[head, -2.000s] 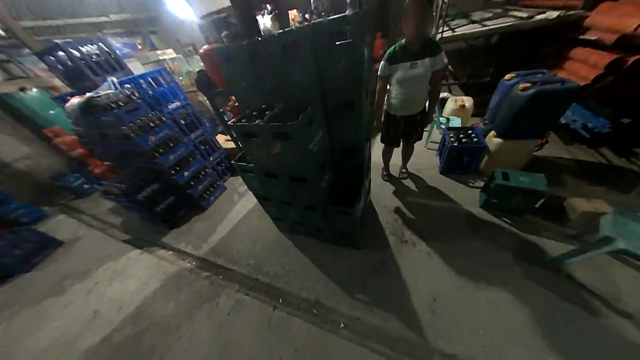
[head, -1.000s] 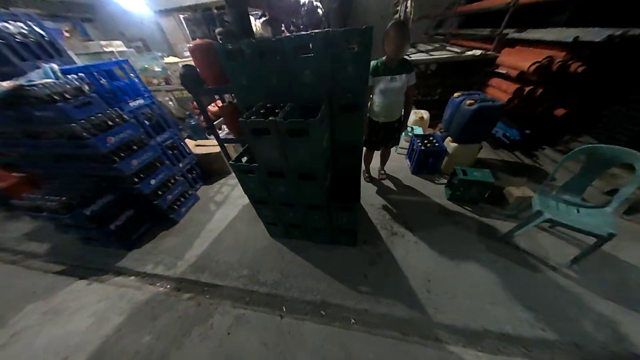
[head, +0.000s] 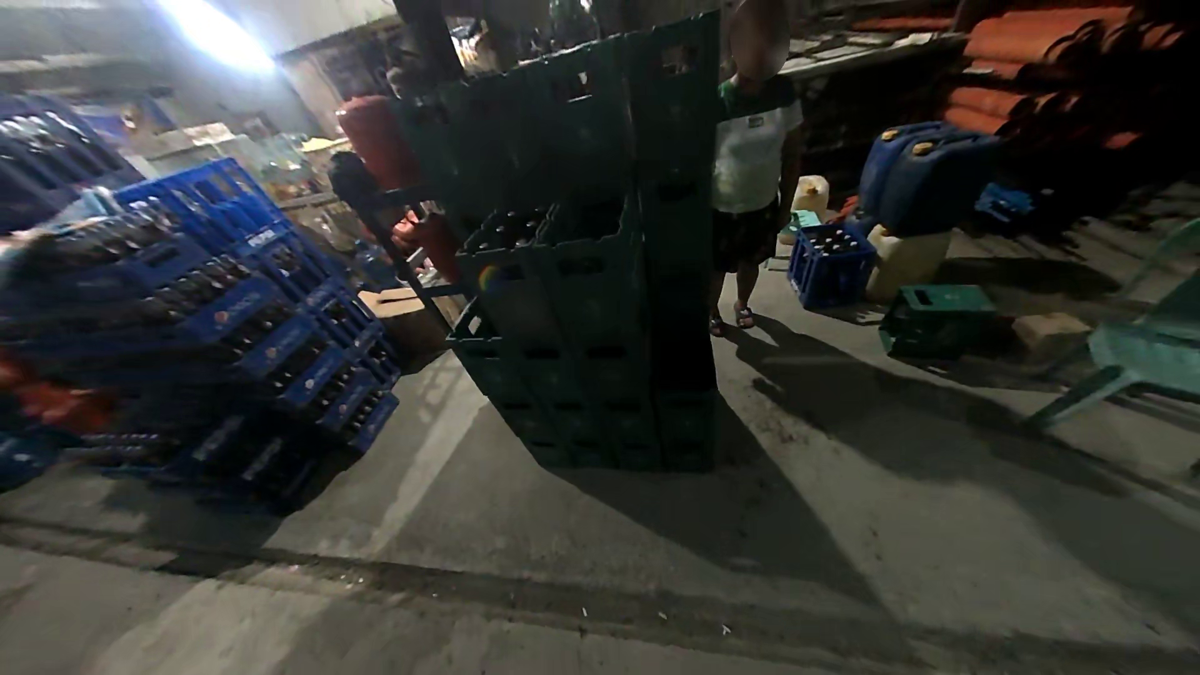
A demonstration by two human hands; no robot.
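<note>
Neither my left hand nor my right hand shows in the head view. A tall stack of dark green plastic crates (head: 591, 300) stands in the middle; a crate partway up its front holds dark bottles (head: 511, 228). To the left, blue plastic crates (head: 253, 319) full of bottles are piled several high, and the pile looks tilted in this view. A smaller blue crate (head: 832, 272) with bottles sits on the floor at the right, near a single green crate (head: 937, 323).
A person (head: 755, 159) stands just right of the green stack. Beyond are blue jerrycans (head: 928, 178), a pale container (head: 905, 262), a cardboard box (head: 1050, 333) and a green plastic chair (head: 1144, 337). Orange pipes (head: 1041, 56) lie at the back right. A shallow groove (head: 422, 581) crosses the concrete floor.
The view has swung and shifted between frames. The person still stands beside the green stack, and no crate has plainly moved.
</note>
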